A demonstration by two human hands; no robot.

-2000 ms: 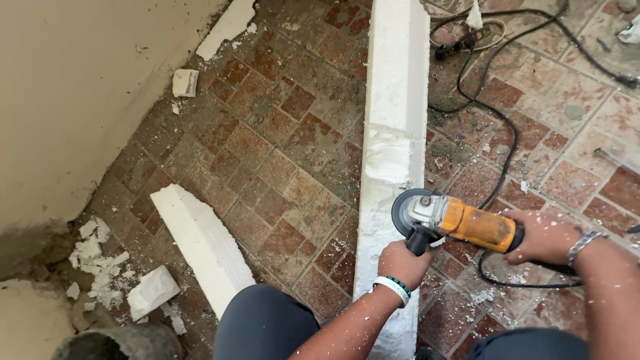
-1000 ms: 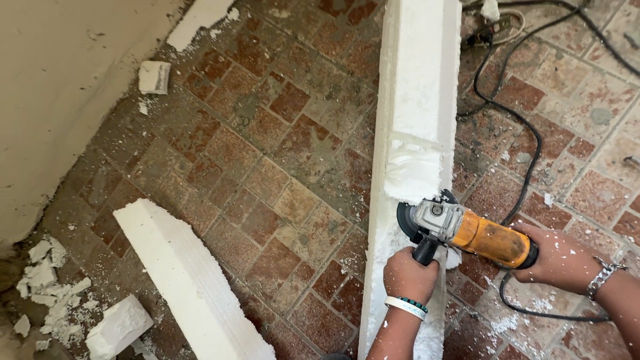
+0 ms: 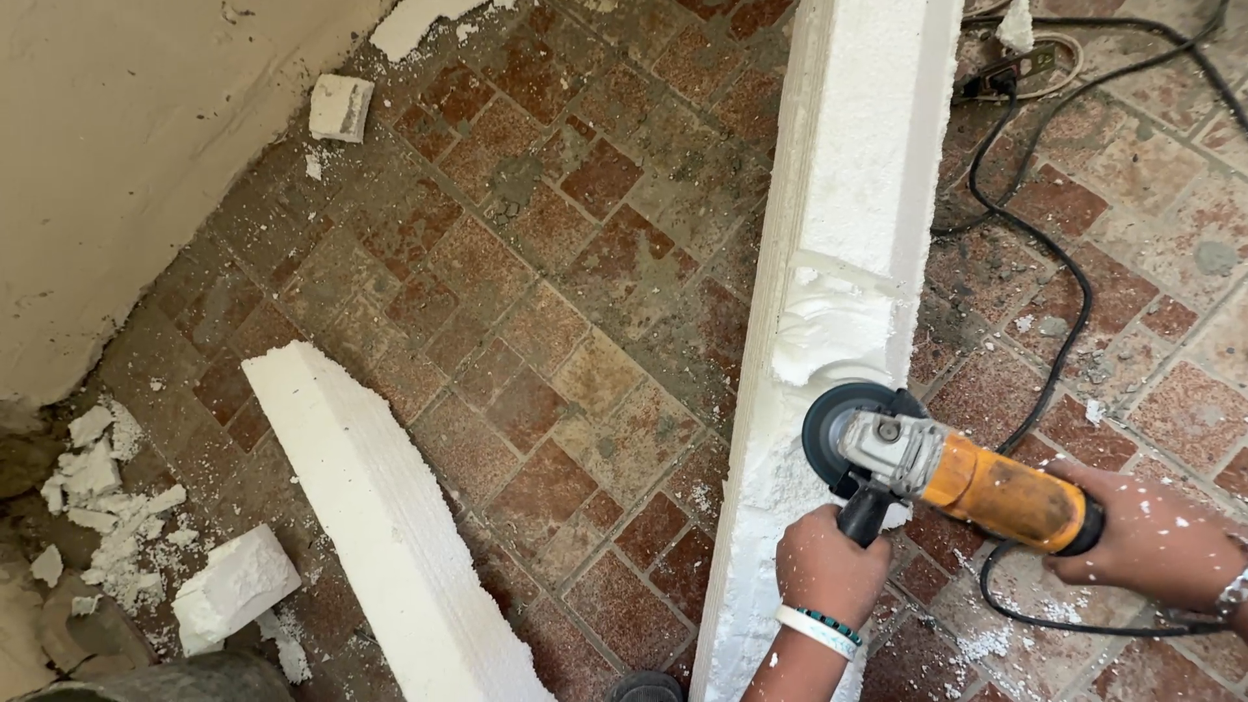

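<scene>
An orange angle grinder point(image 3: 1004, 492) lies across a long white foam beam point(image 3: 868, 175), its dark disc point(image 3: 837, 434) on the beam's upper face, which is carved and rough there. My left hand point(image 3: 834, 565), with bands at the wrist, is closed around the grinder's black side handle. My right hand point(image 3: 1150, 531) grips the rear end of the orange body, its fingers partly hidden. White foam bits stick to both hands. A second foam piece point(image 3: 390, 536) with a curved edge rests on the tiles to the left of the beam.
A black cord point(image 3: 1068, 322) loops over the tiled floor point(image 3: 585, 370) at right, near a plug connection point(image 3: 994, 83). Foam chunks point(image 3: 239, 585) and crumbs lie at lower left by a bucket-like container point(image 3: 210, 680). Another block point(image 3: 341, 107) sits near the wall point(image 3: 136, 146).
Both hands stay on the grinder, which remains at the carved part of the beam. Beside the disc, the foam shows a newly hollowed curve. The view has shifted somewhat.
</scene>
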